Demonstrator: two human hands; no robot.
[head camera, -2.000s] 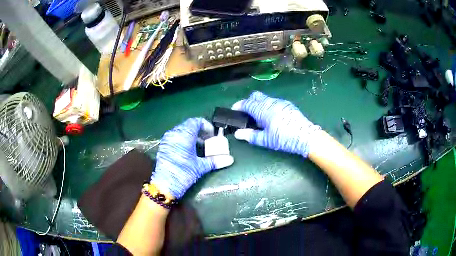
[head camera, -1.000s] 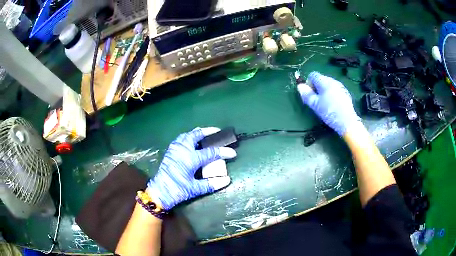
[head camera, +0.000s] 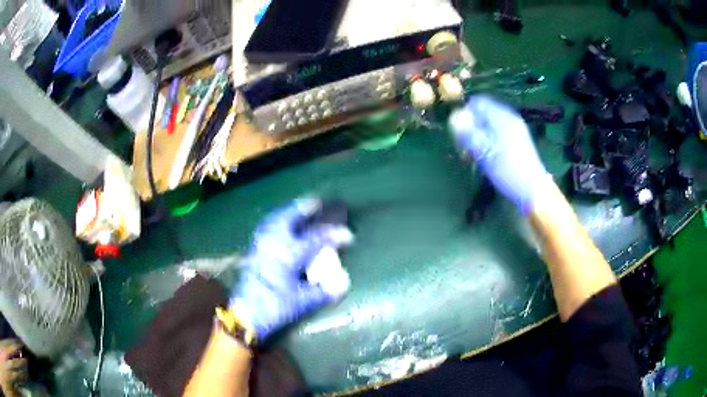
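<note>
My left hand (head camera: 283, 267), in a blue-white glove, holds a black power adapter (head camera: 332, 215) between fingers and a white test socket (head camera: 327, 271) near the thumb. The two lie close together above the green mat. My right hand (head camera: 496, 147), gloved and blurred, is just below the cream terminals (head camera: 436, 90) of the beige meter (head camera: 325, 85). Its fingertips are closed together; what they pinch is too blurred to tell. A dark cord bundle (head camera: 479, 203) hangs below the right hand. The meter's dark display shows lit digits, blurred.
A pile of black adapters (head camera: 620, 139) lies at the right. A smartphone (head camera: 298, 29) rests on the meter. Pens and ties lie on a brown board (head camera: 167, 159), beside a white bottle (head camera: 128, 94). A fan (head camera: 39, 267), small carton (head camera: 116, 209) and dark cloth (head camera: 174, 341) are at the left.
Over two seconds, my right hand has left the adapter and moved up and right to the meter's terminals. My left hand keeps the adapter and socket. Since one second ago, the right hand moved slightly up.
</note>
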